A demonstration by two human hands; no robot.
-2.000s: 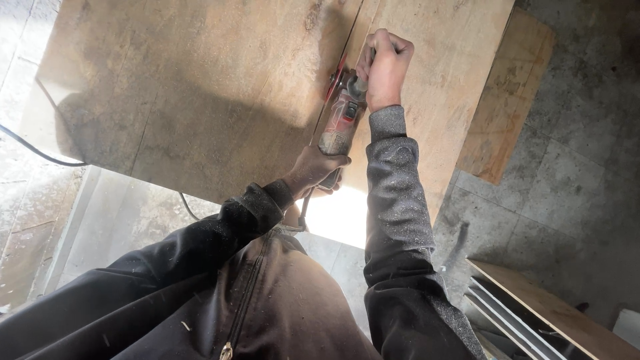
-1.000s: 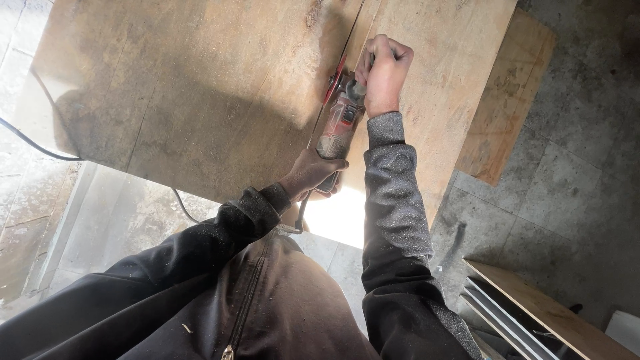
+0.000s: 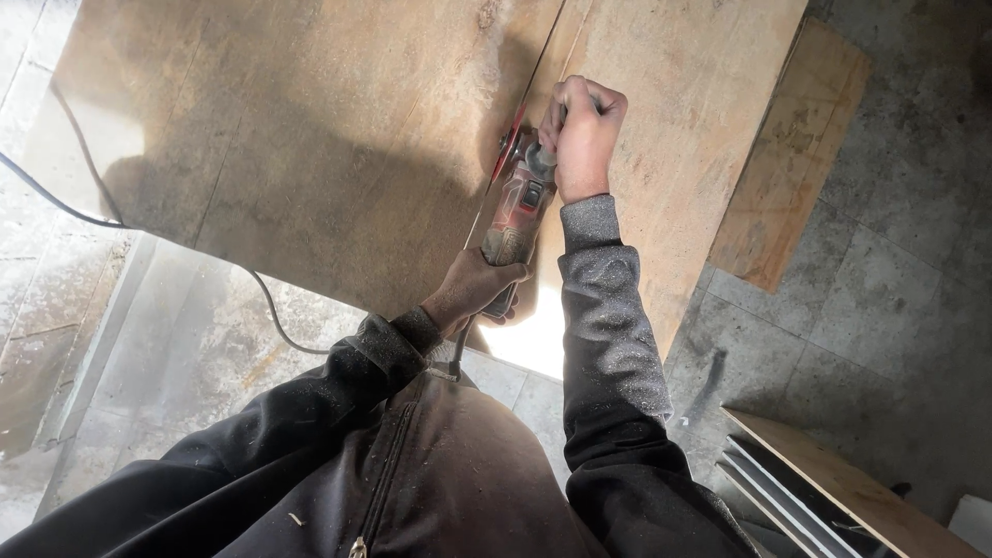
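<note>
A dusty red and grey angle grinder (image 3: 518, 205) lies along a plywood sheet (image 3: 333, 132), its red disc (image 3: 508, 145) edge-on in a straight cut line that runs up the sheet. My left hand (image 3: 474, 288) is wrapped around the rear of the grinder's body, with the power cord leaving below it. My right hand (image 3: 583, 136) is closed at the grinder's head, apparently around its side handle, which the fingers mostly hide. Fine sawdust coats my right sleeve.
The cord (image 3: 279, 322) loops under the sheet's near edge and shows again at the left. Beyond the right edge is a smaller plywood piece (image 3: 787, 155). Several boards (image 3: 837, 473) stand at the lower right on the grey tiled floor (image 3: 876, 294).
Both hands and the grinder have moved slightly toward my body along the cut line, the grip unchanged.
</note>
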